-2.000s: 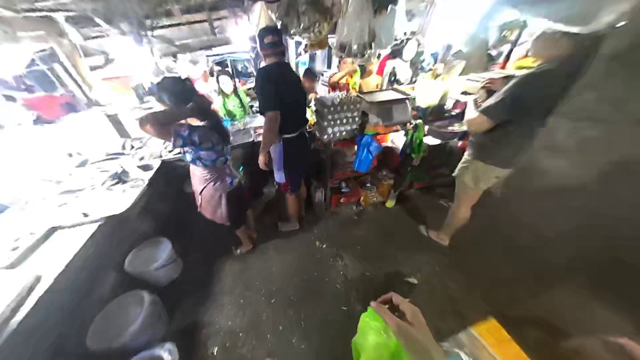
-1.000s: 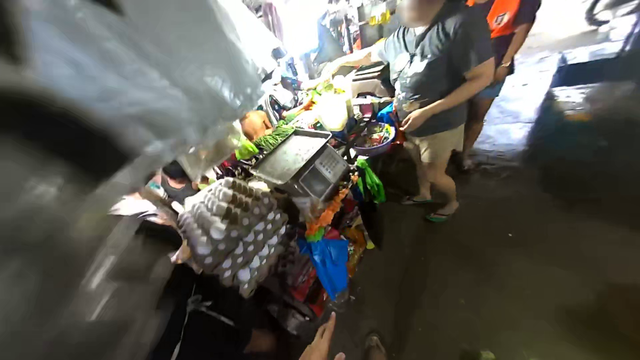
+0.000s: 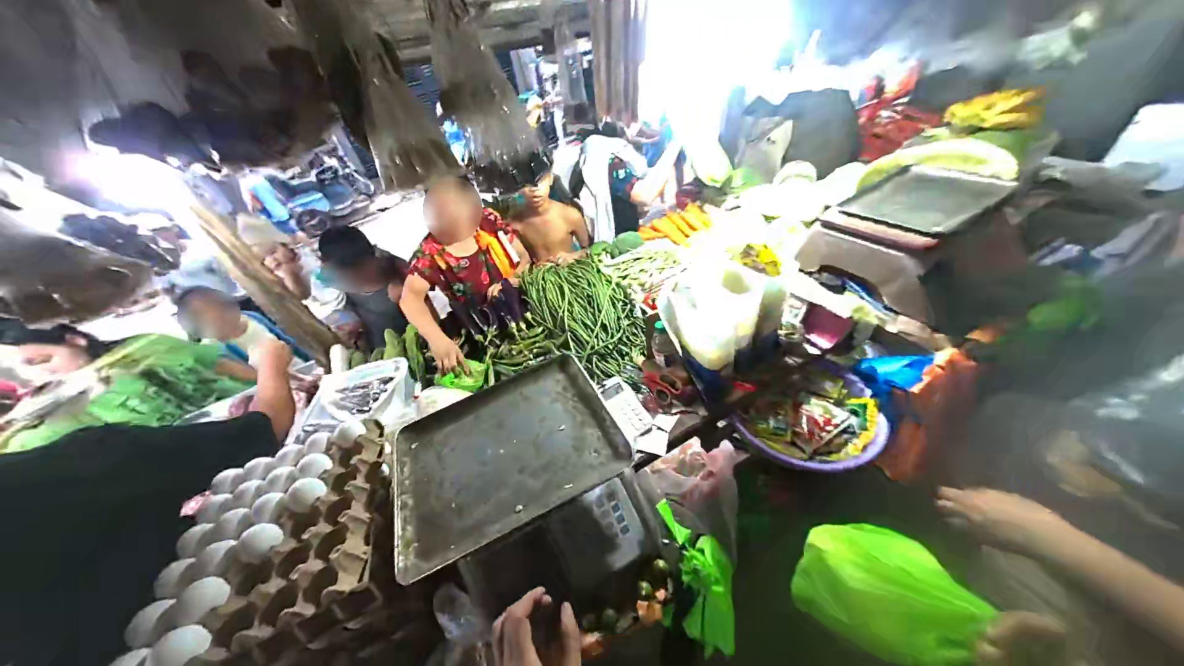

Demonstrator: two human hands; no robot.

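Note:
At the bottom centre my left hand (image 3: 536, 631) shows only its fingers, raised and slightly apart, holding nothing visible. It is just below a digital scale (image 3: 564, 546) with a wide metal tray (image 3: 509, 462). At the lower right my right hand (image 3: 1022, 638), blurred at the frame's edge, grips the end of a bright green plastic bag (image 3: 888, 587); what the bag contains is hidden. Left of the scale, white eggs (image 3: 262, 541) sit in stacked cardboard egg trays (image 3: 356, 518). Behind it lie long green beans (image 3: 585, 310).
A person in a red patterned top (image 3: 458, 259) reaches to a small green bag across the stall. Another person's arm (image 3: 1008, 523) extends from the right above my bag. A purple basin (image 3: 814, 416) of packets, a second scale (image 3: 934, 199), carrots (image 3: 680, 224) and a slanted wooden post (image 3: 259, 277) surround the stall.
The view has swung and come much closer to the stall, its eggs and scale. The green bag, out of sight one second ago, shows at the lower right.

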